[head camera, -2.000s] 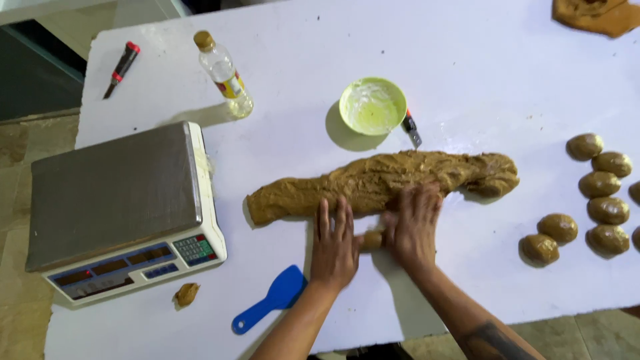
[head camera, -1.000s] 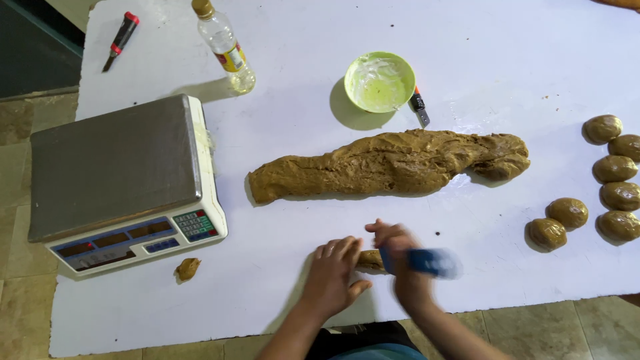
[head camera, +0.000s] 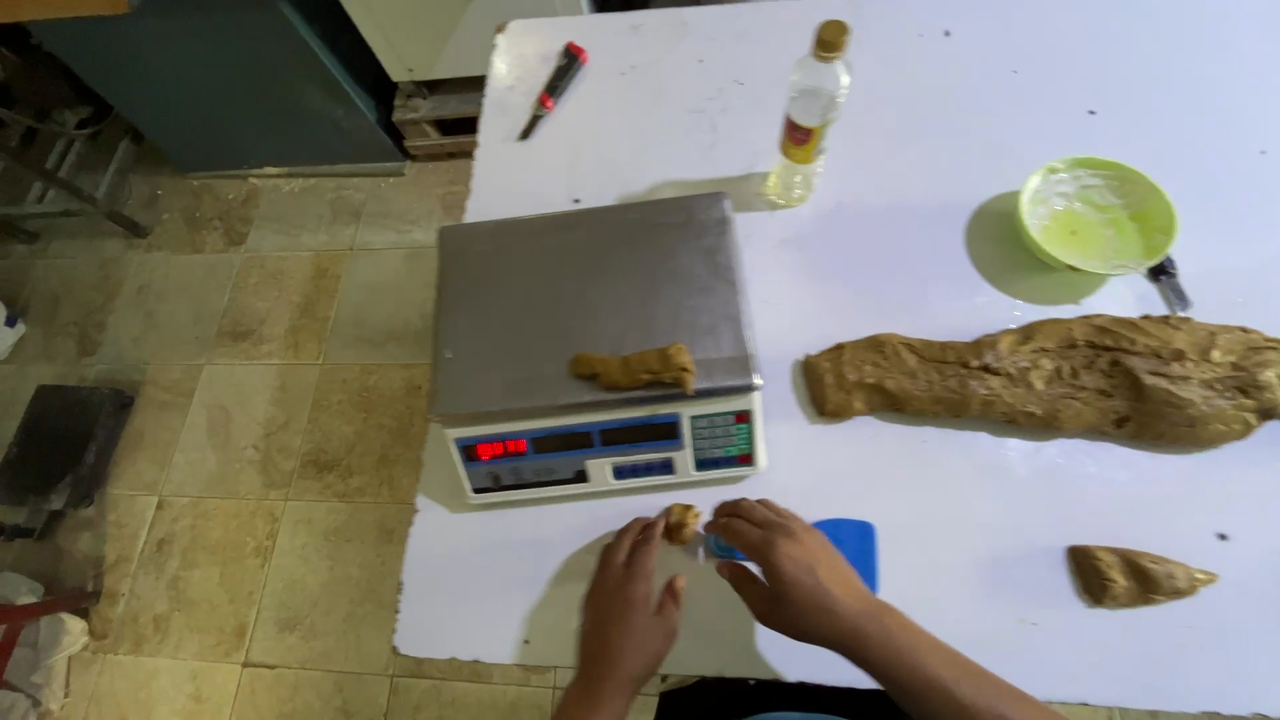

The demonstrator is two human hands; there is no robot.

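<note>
A lumpy piece of brown dough (head camera: 635,369) lies near the front edge of the digital scale's steel platform (head camera: 590,290); the scale's red display is lit. My left hand (head camera: 632,590) is on the white table in front of the scale, its fingertips at a small dough bit (head camera: 682,523). Just right of that bit, my right hand (head camera: 785,565) holds the blue plastic scraper (head camera: 850,548) by its handle, the blade pointing right. The long, rough log of dough (head camera: 1050,380) lies right of the scale. A short tapered dough piece (head camera: 1140,577) rests at the lower right.
Behind the scale stand a clear bottle with a gold cap (head camera: 808,120) and, farther left, a red-and-black utility knife (head camera: 555,88). A green bowl (head camera: 1098,215) with whitish residue is at the right, a second knife (head camera: 1168,283) beside it. The table's left edge borders a tiled floor.
Both hands have moved left, from below the dough log to the front of the scale. A dough piece now lies on the platform, which was bare before. The view has shifted left.
</note>
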